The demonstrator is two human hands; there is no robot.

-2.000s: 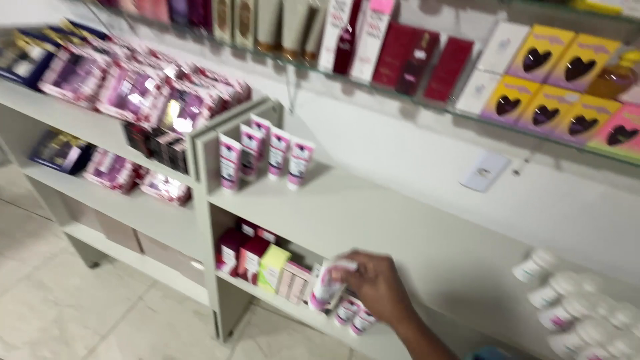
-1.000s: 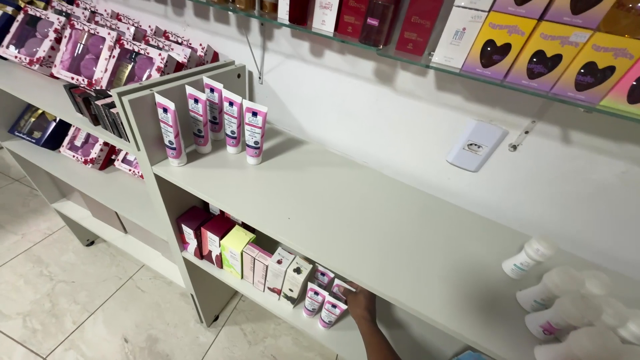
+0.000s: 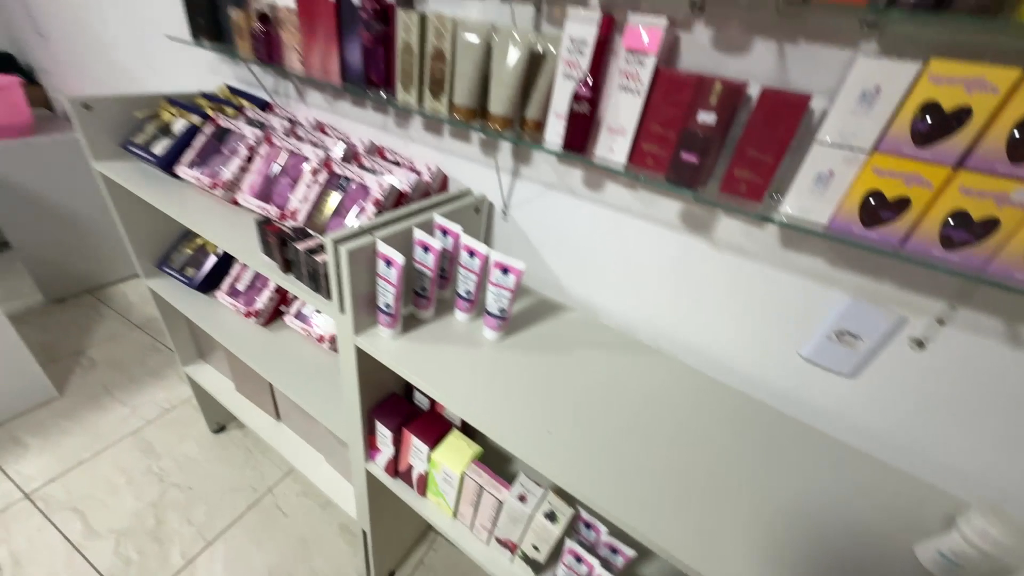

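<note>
Neither of my hands shows in the head view now. Several pink and white squeeze tubes (image 3: 468,280) stand upright on their caps at the left end of the upper shelf. On the shelf below, small pink and white tubes (image 3: 588,548) stand at the right end of a row, cut off by the bottom edge. Beside them are cream boxes (image 3: 532,520), narrow pink boxes (image 3: 482,500), a yellow-green box (image 3: 454,472) and dark red boxes (image 3: 416,448). A white bottle (image 3: 972,544) lies or leans at the lower right; blur hides which.
A glass wall shelf (image 3: 696,192) with boxes and tubes runs above. To the left, a shelf unit (image 3: 216,212) holds pink gift boxes (image 3: 280,176) and blue boxes (image 3: 160,136). A white outlet plate (image 3: 852,336) is on the wall. Tiled floor (image 3: 168,472) lies at lower left.
My hand was at the small tubes on the lower shelf in both earlier frames and has left the view. The view has swung so that more of the left shelf unit shows than one second ago.
</note>
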